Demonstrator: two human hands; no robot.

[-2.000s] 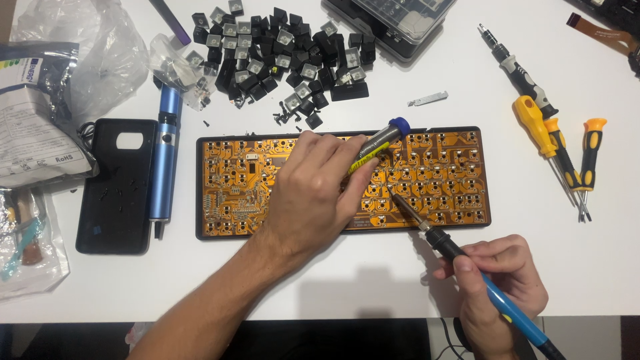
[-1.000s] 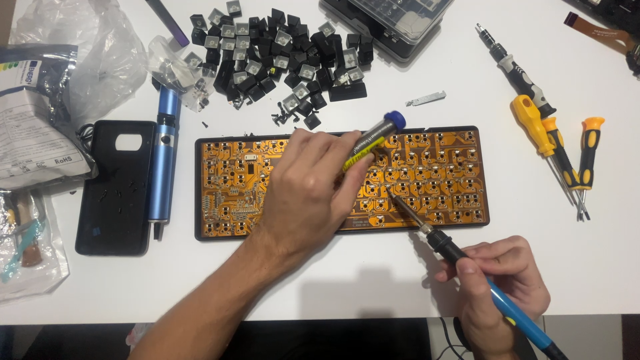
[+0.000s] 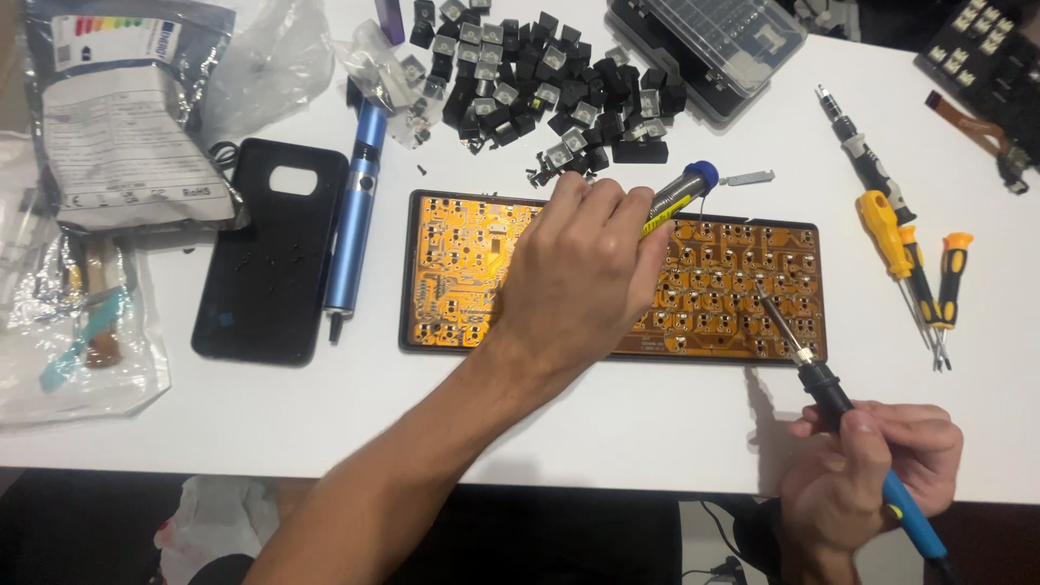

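An orange keyboard circuit board (image 3: 715, 325) lies in a black frame on the white table. My left hand (image 3: 581, 260) covers its middle and grips a solder wire tube (image 3: 681, 195) with a blue cap and yellow label; a thin strand hangs near the cap. From the lower right my right hand (image 3: 877, 471) holds a blue soldering iron (image 3: 825, 390) by its handle, the metal tip over the right part of the board. Whether the tip touches the board I cannot tell.
Behind the board are piled keycaps (image 3: 561, 89) and a lidded plastic organizer box (image 3: 723, 49). A black phone case (image 3: 272, 252), a blue pen-shaped tool (image 3: 353, 219) and plastic bags (image 3: 122, 154) are at left. Screwdrivers (image 3: 886, 236) lie at right.
The soldering iron and my right hand have moved to the right, and the tip is over a part of the board farther right. My left hand still holds the solder tube.
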